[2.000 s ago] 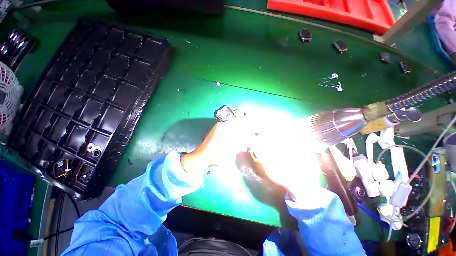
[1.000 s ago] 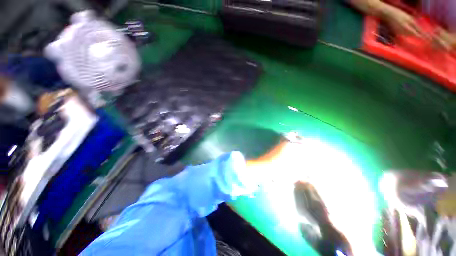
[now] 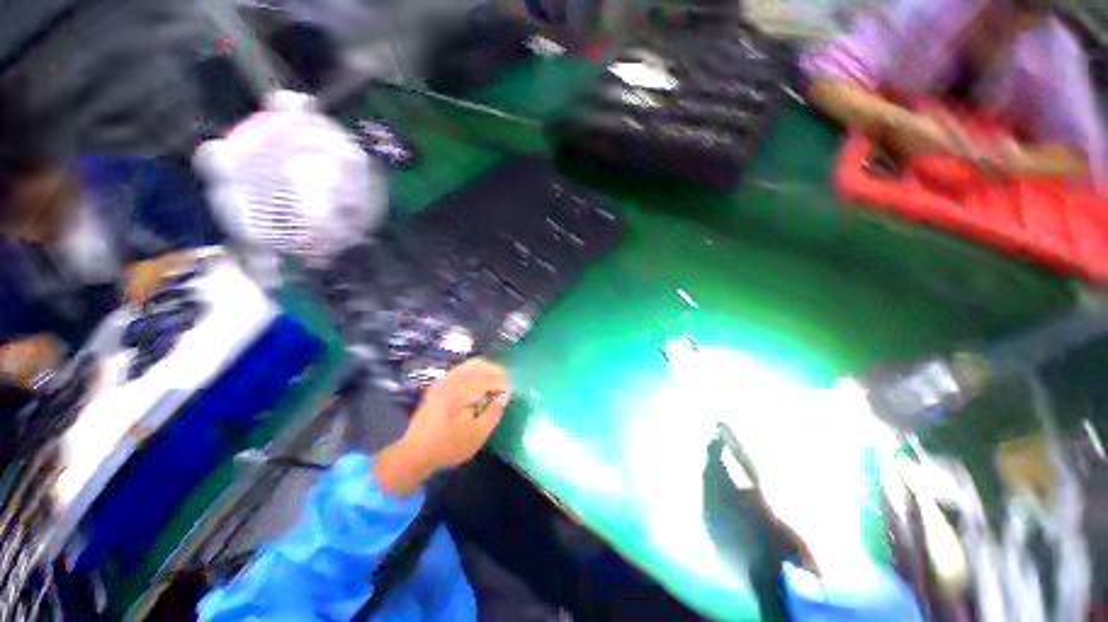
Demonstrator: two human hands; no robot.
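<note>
My left hand (image 3: 452, 419) is at the near edge of the black component tray (image 3: 486, 243), fingers curled in. A small dark mark or part shows at its fingers, too blurred to name; whether it is held cannot be told. My right hand is lost in the lamp glare; only its blue sleeve (image 3: 851, 595) shows at the bottom right. A dark, slim shape (image 3: 739, 504) lies in or beside the glare. Small shiny pieces (image 3: 425, 346) sit at the tray's near end.
The lamp head (image 3: 917, 391) is right of the glare. A white fan (image 3: 292, 182) stands behind the tray. A blue bin (image 3: 194, 444) and white board are left. Another person's arms rest over a red tray (image 3: 1008, 213) at the far right. A second person is at the left edge.
The view has swung left. My left hand has moved out of the lamp glare to the tray's near edge. The small square module seen earlier near my left hand can no longer be made out.
</note>
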